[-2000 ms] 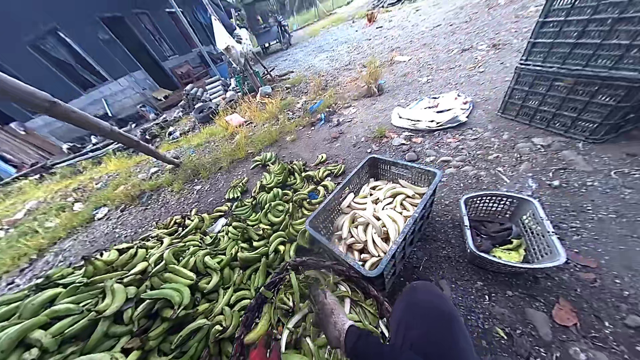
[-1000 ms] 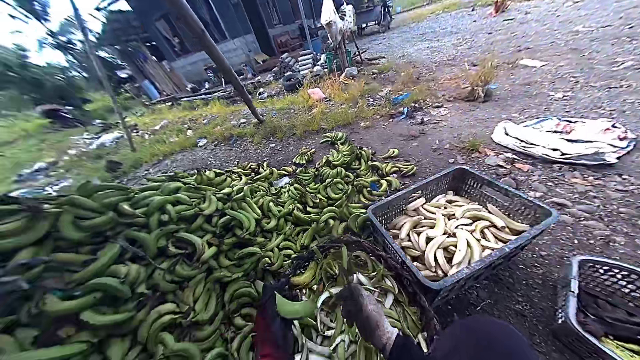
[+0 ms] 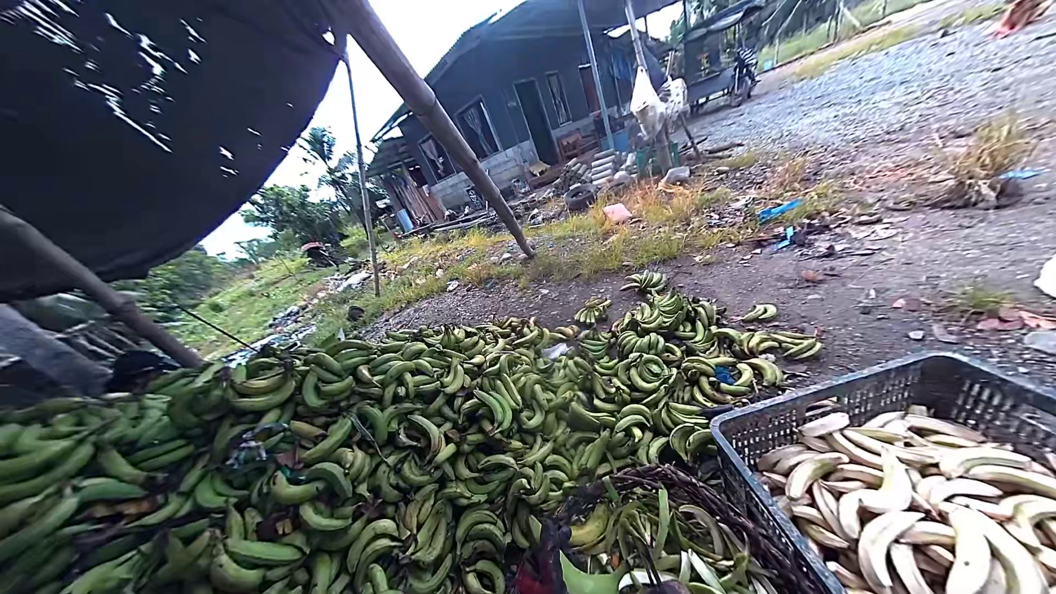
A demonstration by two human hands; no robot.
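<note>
A large heap of green bananas or plantains (image 3: 462,412) covers the ground. At the bottom edge my left hand (image 3: 548,554), dark and reddish and partly cut off, holds a green banana (image 3: 587,576). Just right of it, only a small brownish part of what appears to be my right hand (image 3: 667,586) shows; its grip is hidden. Both are over a dark woven basket (image 3: 747,528) holding green peels (image 3: 701,544). To the right, a black plastic crate (image 3: 792,396) holds many peeled, pale bananas (image 3: 895,495).
A slanting wooden pole (image 3: 445,124) stands beyond the heap, and a dark tarpaulin (image 3: 148,124) hangs at upper left. Farther back are a dark house (image 3: 495,115), a tire (image 3: 580,197), a hanging white sack (image 3: 646,103) and a motorcycle (image 3: 744,74). Gravel ground extends at right.
The view has swung left and up, bringing in the tarpaulin. My right hand, plainly seen over the basket before, is now almost wholly below the bottom edge.
</note>
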